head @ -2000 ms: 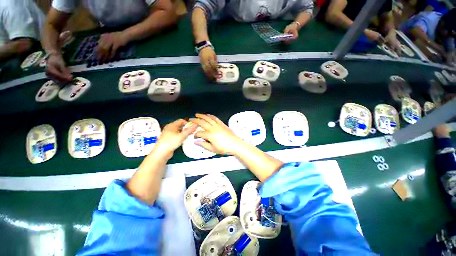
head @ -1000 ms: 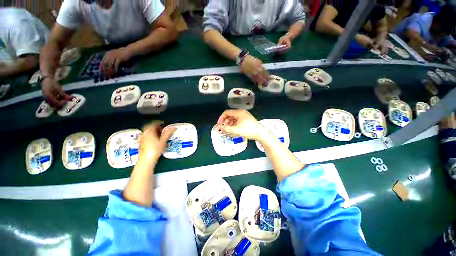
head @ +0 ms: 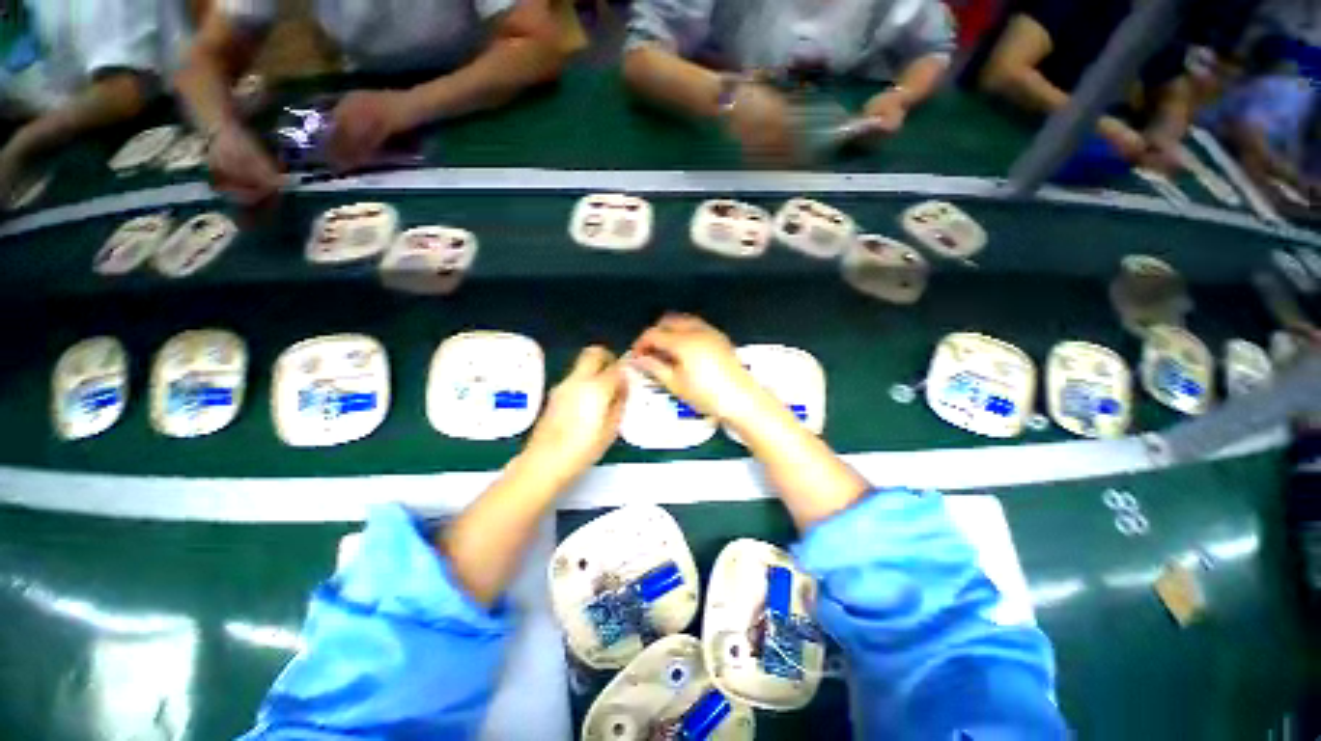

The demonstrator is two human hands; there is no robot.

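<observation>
A cream housing half (head: 669,420) lies open side up on the dark green conveyor, with blue parts inside, partly covered by my hands. My left hand (head: 584,410) is at its left edge. My right hand (head: 695,369) is over its upper part. The fingertips of both hands nearly meet at its upper left; whether they pinch a small part is too blurred to tell. Another housing half (head: 790,391) is just right, partly behind my right forearm. A housing half with a dark-blue block (head: 487,385) lies to the left.
Several more housing halves (head: 332,390) line the near lane, left and right. Three units (head: 623,579) are grouped before me between white sheets (head: 990,543). Cream faceplates (head: 611,222) lie on the far lane. People work opposite. A pale rail (head: 348,498), white rings (head: 1124,511) and a tan piece (head: 1181,594) also show.
My left hand has moved right, from the housing halves at left to the one under my right hand. My right hand stays over that unit. The hands opposite have shifted.
</observation>
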